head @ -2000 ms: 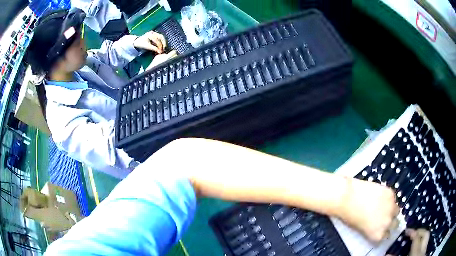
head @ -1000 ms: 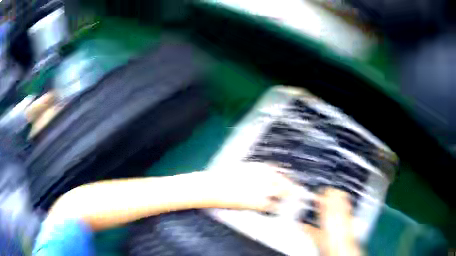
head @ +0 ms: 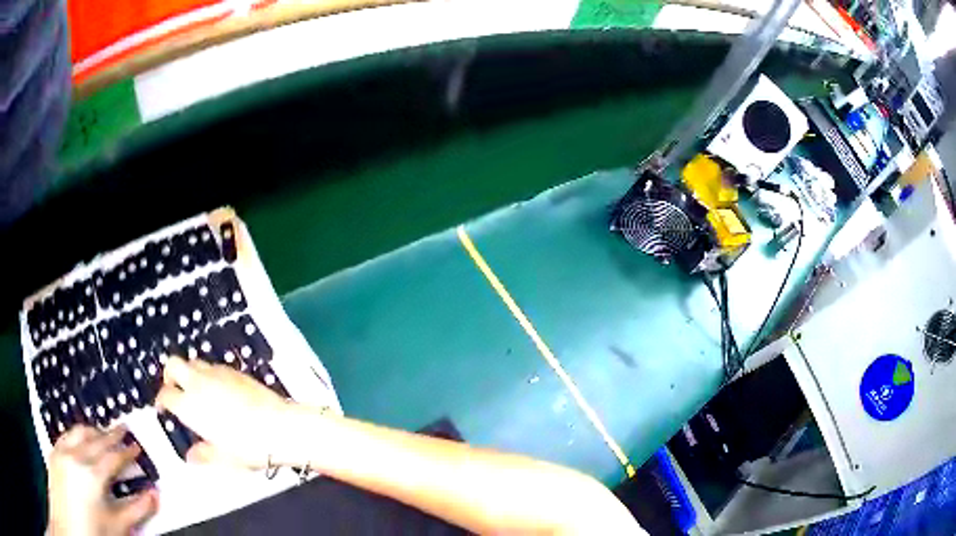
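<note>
Small black parts with pale round dots lie in close rows on a white sheet at the left. My left hand is at the lower left, cut off by the picture's bottom edge, with its fingers curled around black parts over the sheet's near edge. My right hand is beside it on the sheet, its thumb and fingers spread along the ends of dark parts between them. Its palm hides some of the sheet. Whether those parts are lifted is not clear.
A green bench with a yellow line extends right. A small black fan, a yellow component, cables and a white fan box stand at its far right. A dark surface lies below my right forearm.
The view has swung right, so the sheet now shows at the left and the tray stack is out of view. Both hands remain over the sheet; earlier blur hides finger changes.
</note>
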